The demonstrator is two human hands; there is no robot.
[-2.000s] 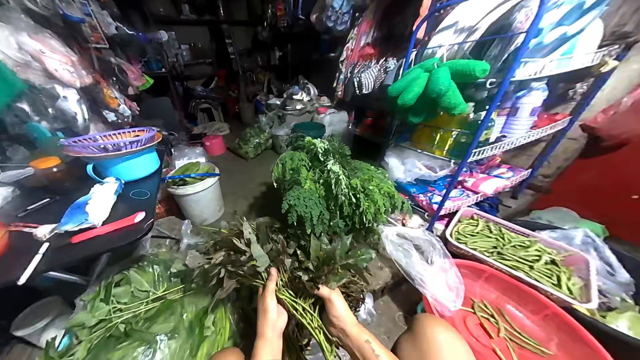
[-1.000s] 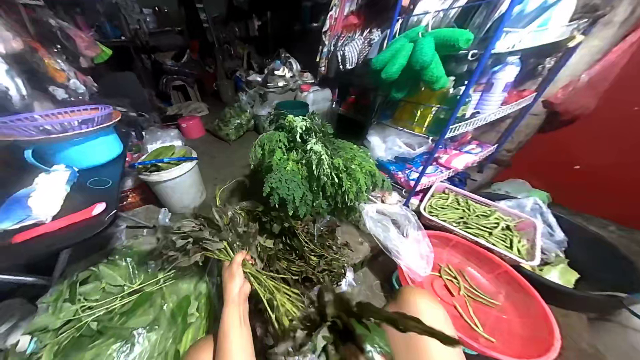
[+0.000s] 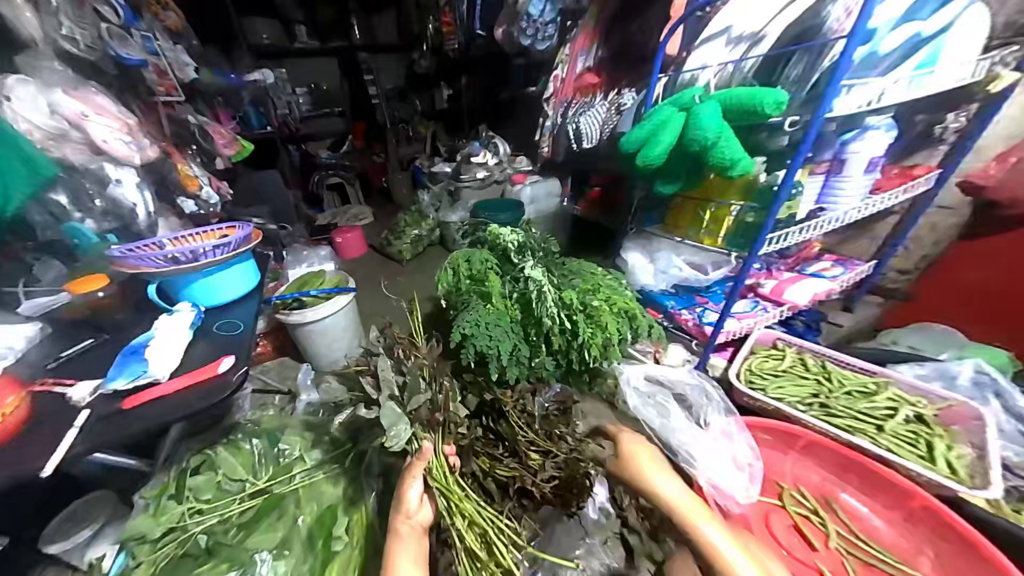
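My left hand (image 3: 420, 484) is closed around a bunch of leafy green stems (image 3: 460, 504), whose dark leaves point away from me and cut ends toward me. My right hand (image 3: 628, 456) reaches over the right side of a pile of dark-leaved stems (image 3: 532, 444); its fingers are partly hidden and blurred, so whether they hold anything cannot be told. Beyond the pile stands a large bunch of feathery green leaves (image 3: 544, 312). Left of my left hand lies a clear plastic bag of green leaves (image 3: 248, 496).
At right are a red plastic basin (image 3: 864, 512) with a few long beans, a basket of long beans (image 3: 856, 408), a clear plastic bag (image 3: 692, 424) and a blue metal rack (image 3: 788, 192). At left are a black table (image 3: 184, 352) and a white bucket (image 3: 324, 328).
Two seconds ago both hands were at the bunch. A dark leafy stem blurred across the lower right a second ago is no longer there, and my right hand is now over the pile's right side.
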